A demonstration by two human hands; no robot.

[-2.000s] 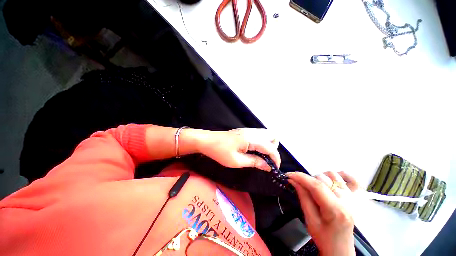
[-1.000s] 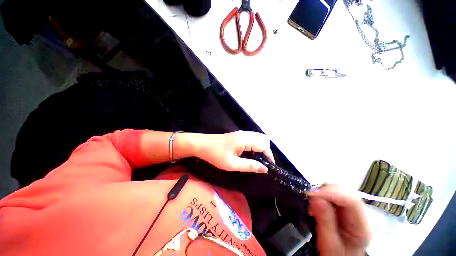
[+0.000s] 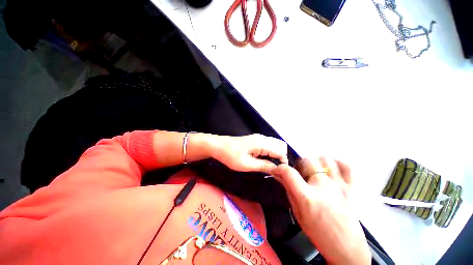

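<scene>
Black garment cloth (image 3: pixel 244 183) lies in my lap beside the table edge. My left hand (image 3: pixel 251 152), with a bracelet at the wrist, pinches a fold of this dark cloth. My right hand (image 3: pixel 314 194), with a ring, meets the left fingertips at the fold. Its outer fingers are spread and blurred, and what its fingertips hold is hidden. A tiny pale sliver shows just below the touching fingertips; I cannot tell if it is a needle. The hands cover the beaded trim. A short thread hangs below the cloth.
On the white table (image 3: pixel 311 103) lie red-handled scissors (image 3: pixel 250 23), a smartphone (image 3: pixel 324 9), thread snips (image 3: pixel 343 63), a metal chain (image 3: pixel 409 36) and a striped green bundle with a white band (image 3: pixel 415 189). A dark round object is cut off at the top.
My right hand has moved left from the far end of the trim to my left fingertips. The glittering trim seen between the hands is now covered. The view has shifted slightly.
</scene>
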